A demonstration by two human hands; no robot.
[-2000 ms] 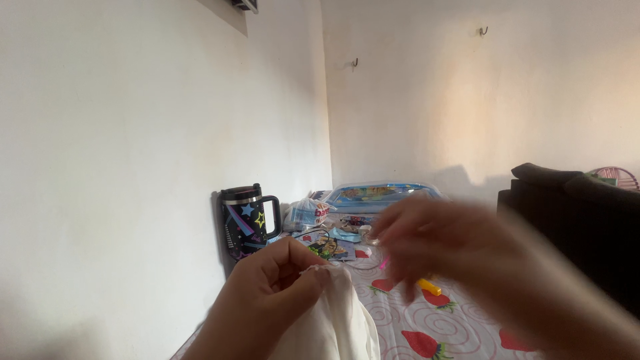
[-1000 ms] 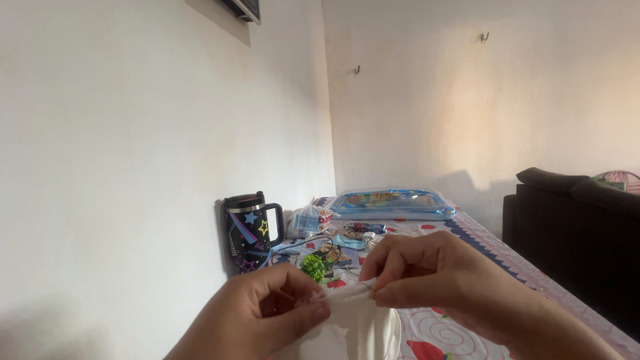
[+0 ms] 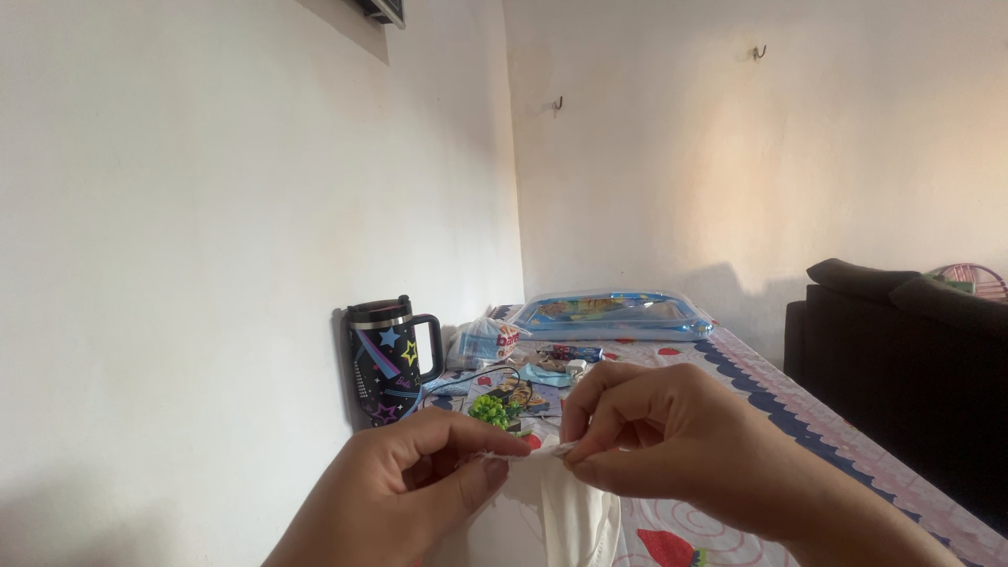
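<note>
A piece of white fabric (image 3: 579,512) hangs down from between my two hands in the lower middle of the head view. Its upper edge, with frayed threads at the left end, is pinched between the thumb and fingers of my left hand (image 3: 425,484). My right hand (image 3: 669,441) pinches the same edge a short way to the right. The fabric's lower part runs out of the bottom of the view. Just beyond my left hand is a small green artificial plant (image 3: 494,411).
A black tumbler with a handle (image 3: 386,358) stands by the left wall. On the strawberry-print tablecloth (image 3: 669,543) lie a plastic bag (image 3: 484,342), a white charger plug (image 3: 576,368) and a clear-wrapped blue inflatable item (image 3: 614,315). A dark sofa (image 3: 890,370) is at right.
Two seconds ago my right hand was blurred and apart from the fabric; one second ago it was pinching the edge beside my left hand. Both hands now keep hold of it.
</note>
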